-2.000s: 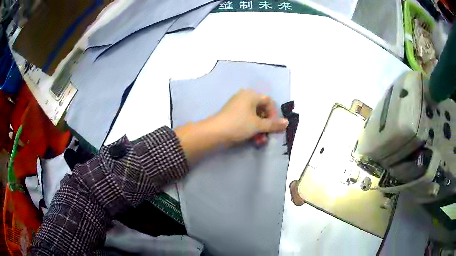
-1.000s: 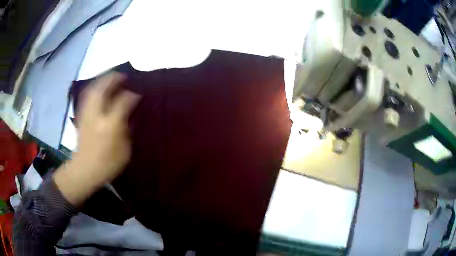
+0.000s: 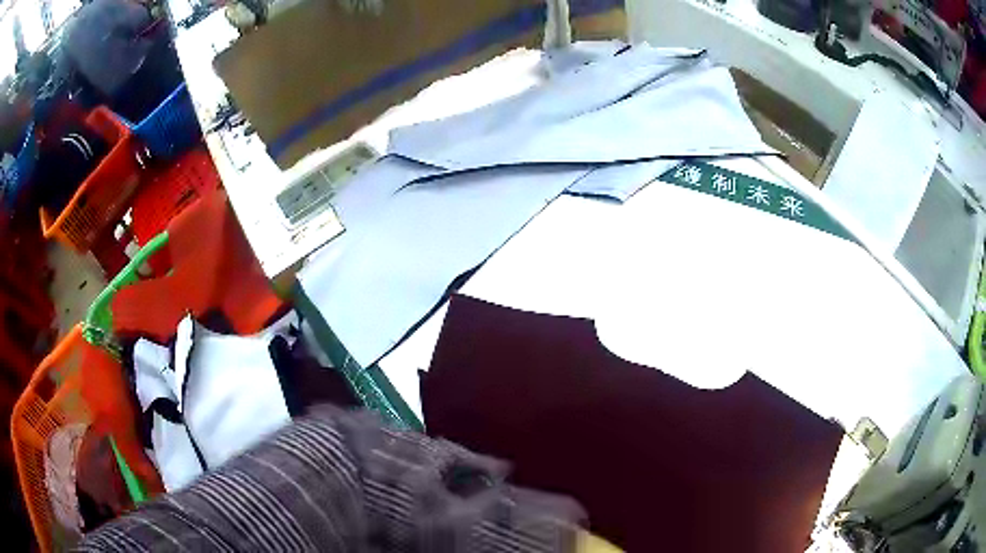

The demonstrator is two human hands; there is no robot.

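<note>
A maroon body panel lies spread on the white table with its scooped neckline towards the far side. Its right edge reaches the lit area by the sewing machine head, at the lower right. My left arm in a checked sleeve crosses the lower left and covers part of the panel's near-left side. Only a sliver of skin shows past the cuff at the bottom edge; the left hand itself is cut off. My right hand is out of the picture.
Pale grey-blue cut pieces lie at the table's far left, beside brown cardboard with a blue stripe. An orange basket holding red and pale pieces stands left of the table. More baskets stand behind it.
The view has swung left and up. My left hand has gone from the panel's upper left to beyond the bottom edge. The panel, turned from pale to maroon side earlier, still lies flat.
</note>
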